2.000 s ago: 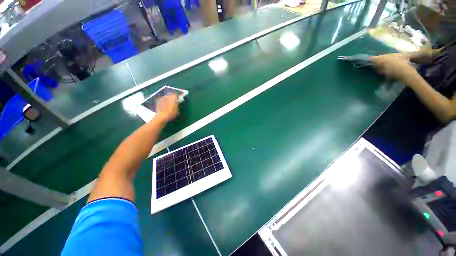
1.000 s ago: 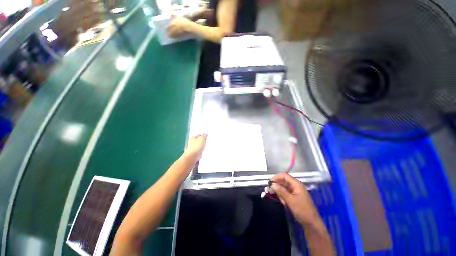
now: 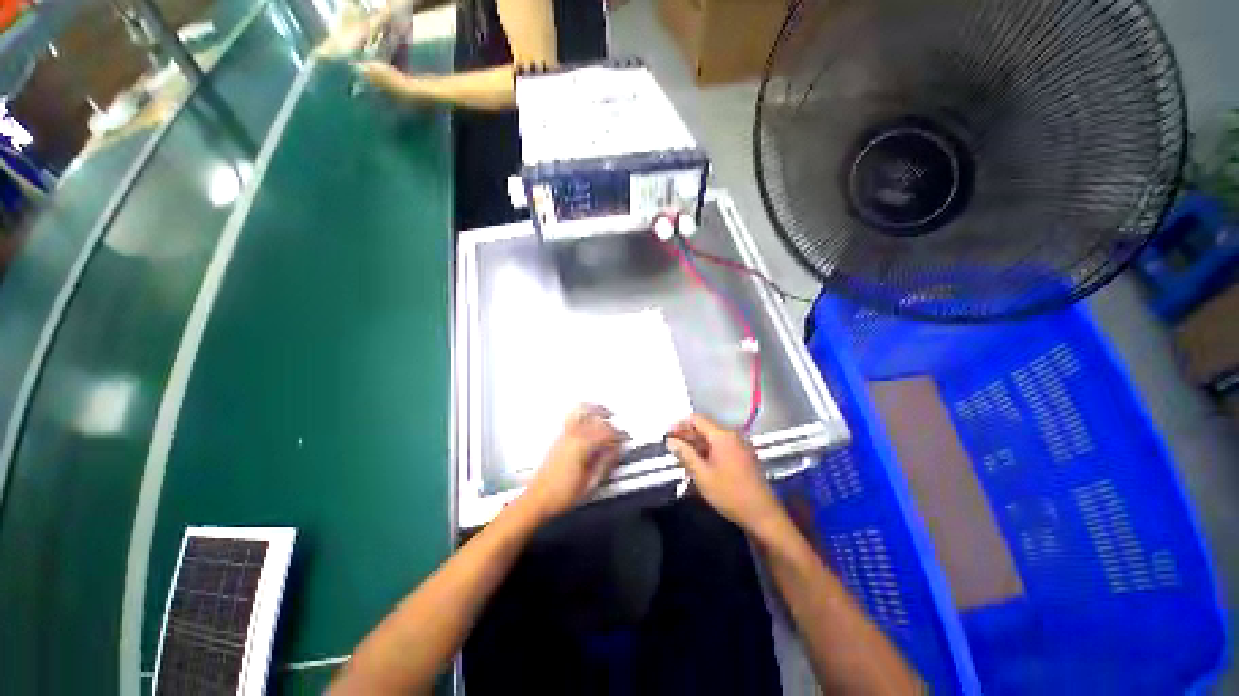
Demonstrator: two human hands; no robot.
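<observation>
A solar panel (image 3: 612, 367) lies white back up on the silver-framed light box (image 3: 473, 326). My left hand (image 3: 584, 456) is at the panel's near edge, fingers bent; whether it grips anything is unclear. My right hand (image 3: 716, 456) is pinched at the panel's near right corner, where the red test lead (image 3: 754, 374) comes down; the thing between its fingers is too small to tell. The bench meter (image 3: 605, 136) stands at the far edge of the light box with red and dark leads from its front. Another solar panel (image 3: 218, 612) lies cells up on the green surface.
The green line surface (image 3: 326, 340) runs along the left. A large black fan (image 3: 965, 150) stands at the right above a blue crate (image 3: 1087, 503) holding brown cardboard. Another person's arm (image 3: 449, 89) reaches over the line at the far end. A carton (image 3: 741, 38) stands behind.
My view has turned from the line to the light box. My left hand has moved from the panel's left edge to its near edge. My right hand has come up to the panel's near corner.
</observation>
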